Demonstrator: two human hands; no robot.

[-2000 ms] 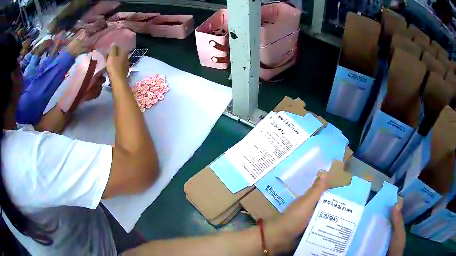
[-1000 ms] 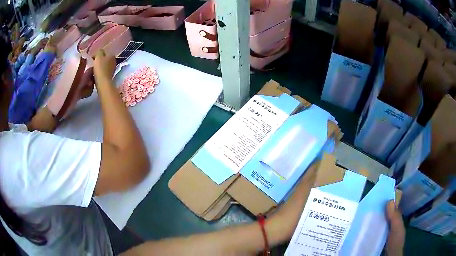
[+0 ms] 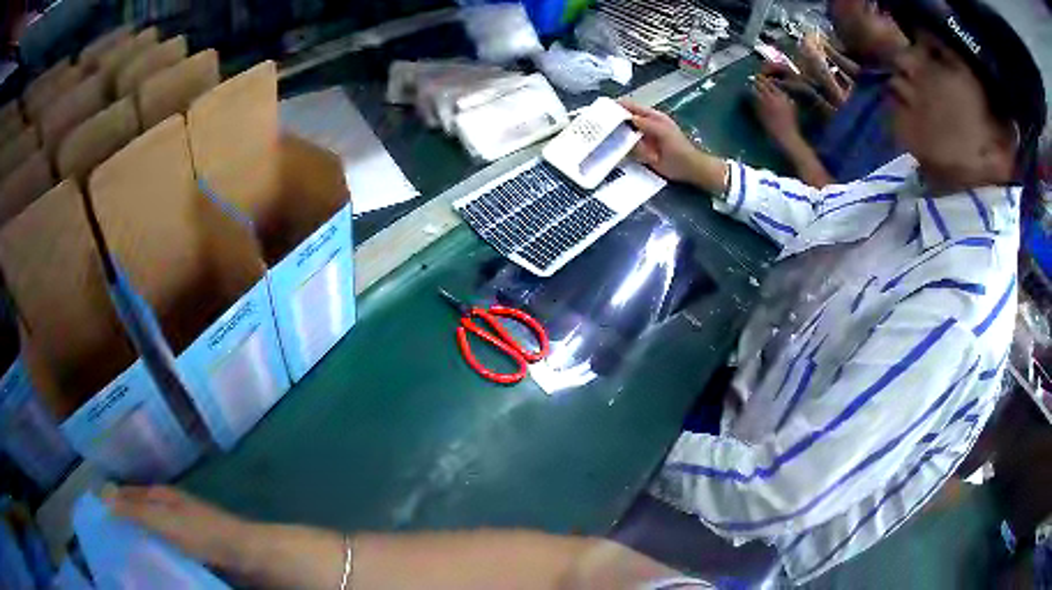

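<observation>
A light blue carton (image 3: 133,547) is at the lower left, cut off by the picture's edge. My right hand (image 3: 173,524) lies at its upper edge, with the fingers closed on it; the hand is somewhat blurred. My right forearm, with a thin bracelet, crosses the bottom of the view. My left hand is not in view. Erected product boxes (image 3: 312,294) stand in rows at the left, open, with their brown top flaps up.
Red-handled scissors (image 3: 503,343) lie on the green bench (image 3: 461,461). A black gridded panel (image 3: 542,219) and a dark glossy sheet (image 3: 623,305) lie beyond. A person in a striped shirt (image 3: 854,380) holds a white device (image 3: 592,143). Pale packets (image 3: 502,113) lie behind.
The view has swung to the right. The flat carton stack, the left neighbour and my left hand have left the picture; the scissors and right neighbour have come in.
</observation>
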